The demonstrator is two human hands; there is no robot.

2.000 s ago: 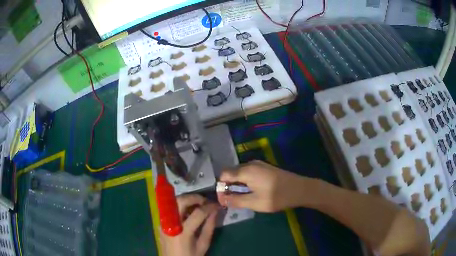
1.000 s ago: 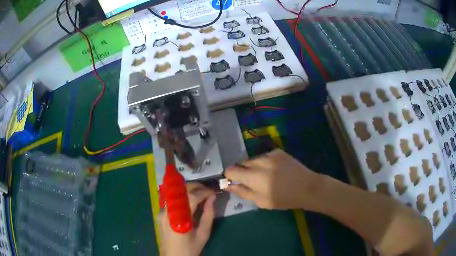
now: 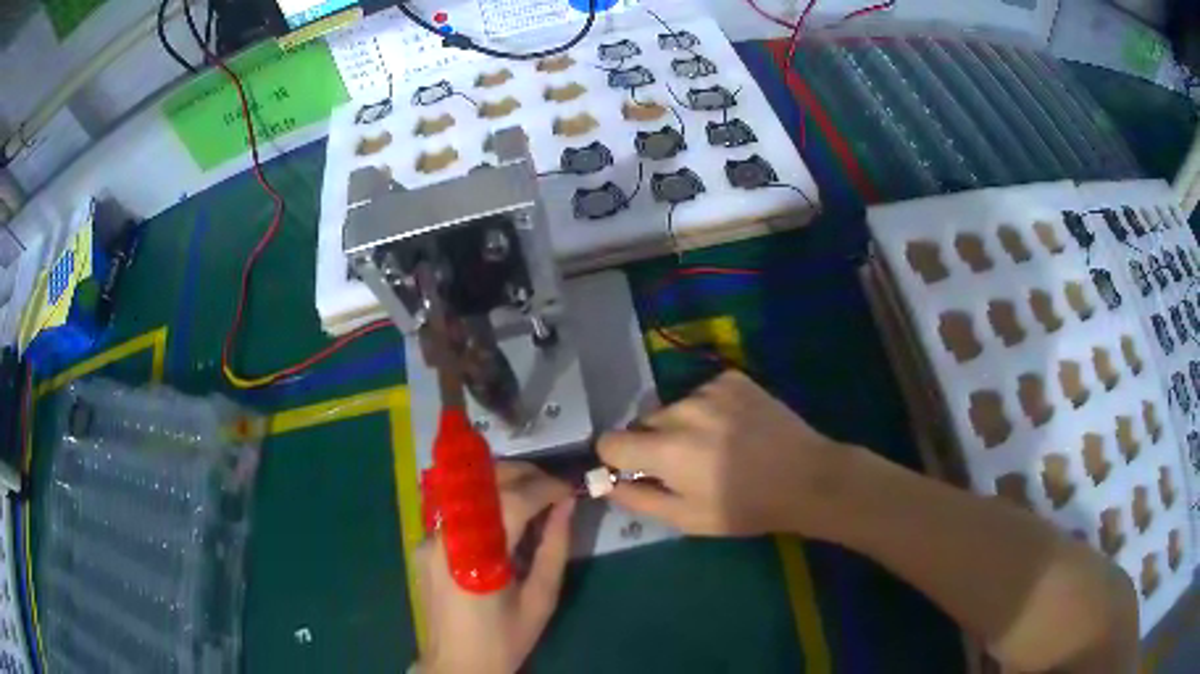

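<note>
The silver test fixture (image 3: 454,211) stands at the centre on a flat plate, its red toggle handle (image 3: 470,507) pointing down towards me. My right hand (image 3: 724,454) pinches a tiny white lead connector (image 3: 599,482) over the plate's front part. My left hand (image 3: 507,566) is partly behind the red handle, its thumb and finger closed together at the connector's left side, with a bit of red lead between the hands. What the left fingertips hold is too small to tell surely.
A white foam tray (image 3: 526,211) with dark wired units and empty cutouts lies behind the fixture. More foam trays (image 3: 934,296) are stacked at right. Clear blister trays lie at lower left (image 3: 145,527) and back right (image 3: 974,112). Red leads (image 3: 273,224) run over the green mat. A blue-and-yellow box (image 3: 73,290) stands left.
The view has tilted down, so the monitor shows less and the trays and fixture sit higher. Both hands stay together at the connector; the right hand has shifted slightly.
</note>
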